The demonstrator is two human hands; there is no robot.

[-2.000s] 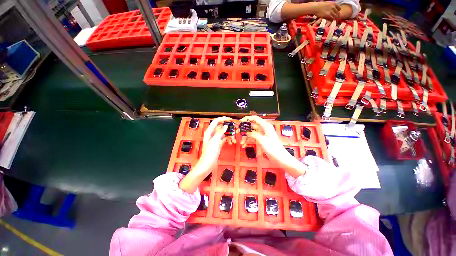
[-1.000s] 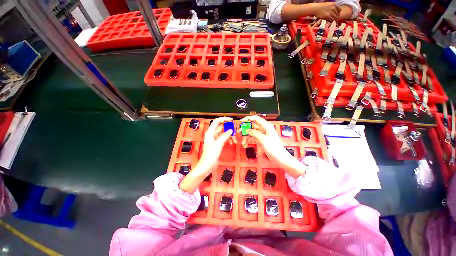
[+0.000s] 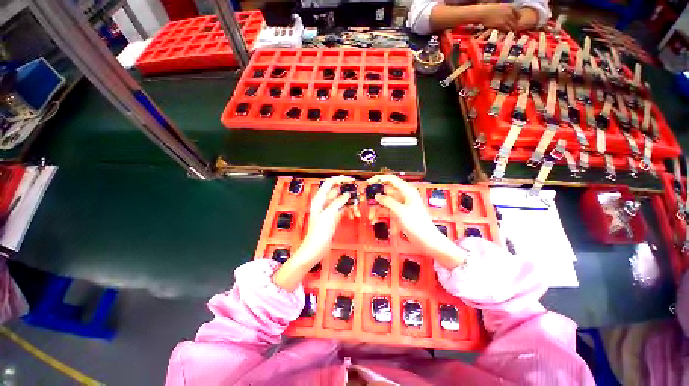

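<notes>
My left hand (image 3: 326,212) holds a dark squarish watch head (image 3: 348,191) between its fingertips above the back part of the working tray. My right hand (image 3: 399,208) holds a second watch head (image 3: 375,191) close beside it. Both faces look dark. The orange-red working tray (image 3: 363,329) lies nearest my body, with single watch heads in many of its pockets, such as one at the front (image 3: 381,308). My hands and forearms hide some pockets.
A second compartment tray (image 3: 321,127) sits behind on a green board with a ring-like piece (image 3: 367,156). Strapped watches (image 3: 511,140) lie heaped at right. A paper sheet (image 3: 538,240) and red parts box (image 3: 602,219) lie right. A metal post (image 3: 125,89) stands left. Another person's hands (image 3: 502,16) rest behind.
The two held faces, dark at first, showed blue and green a second ago and are dark again now. Both hands stay in nearly the same place. The view has shifted slightly.
</notes>
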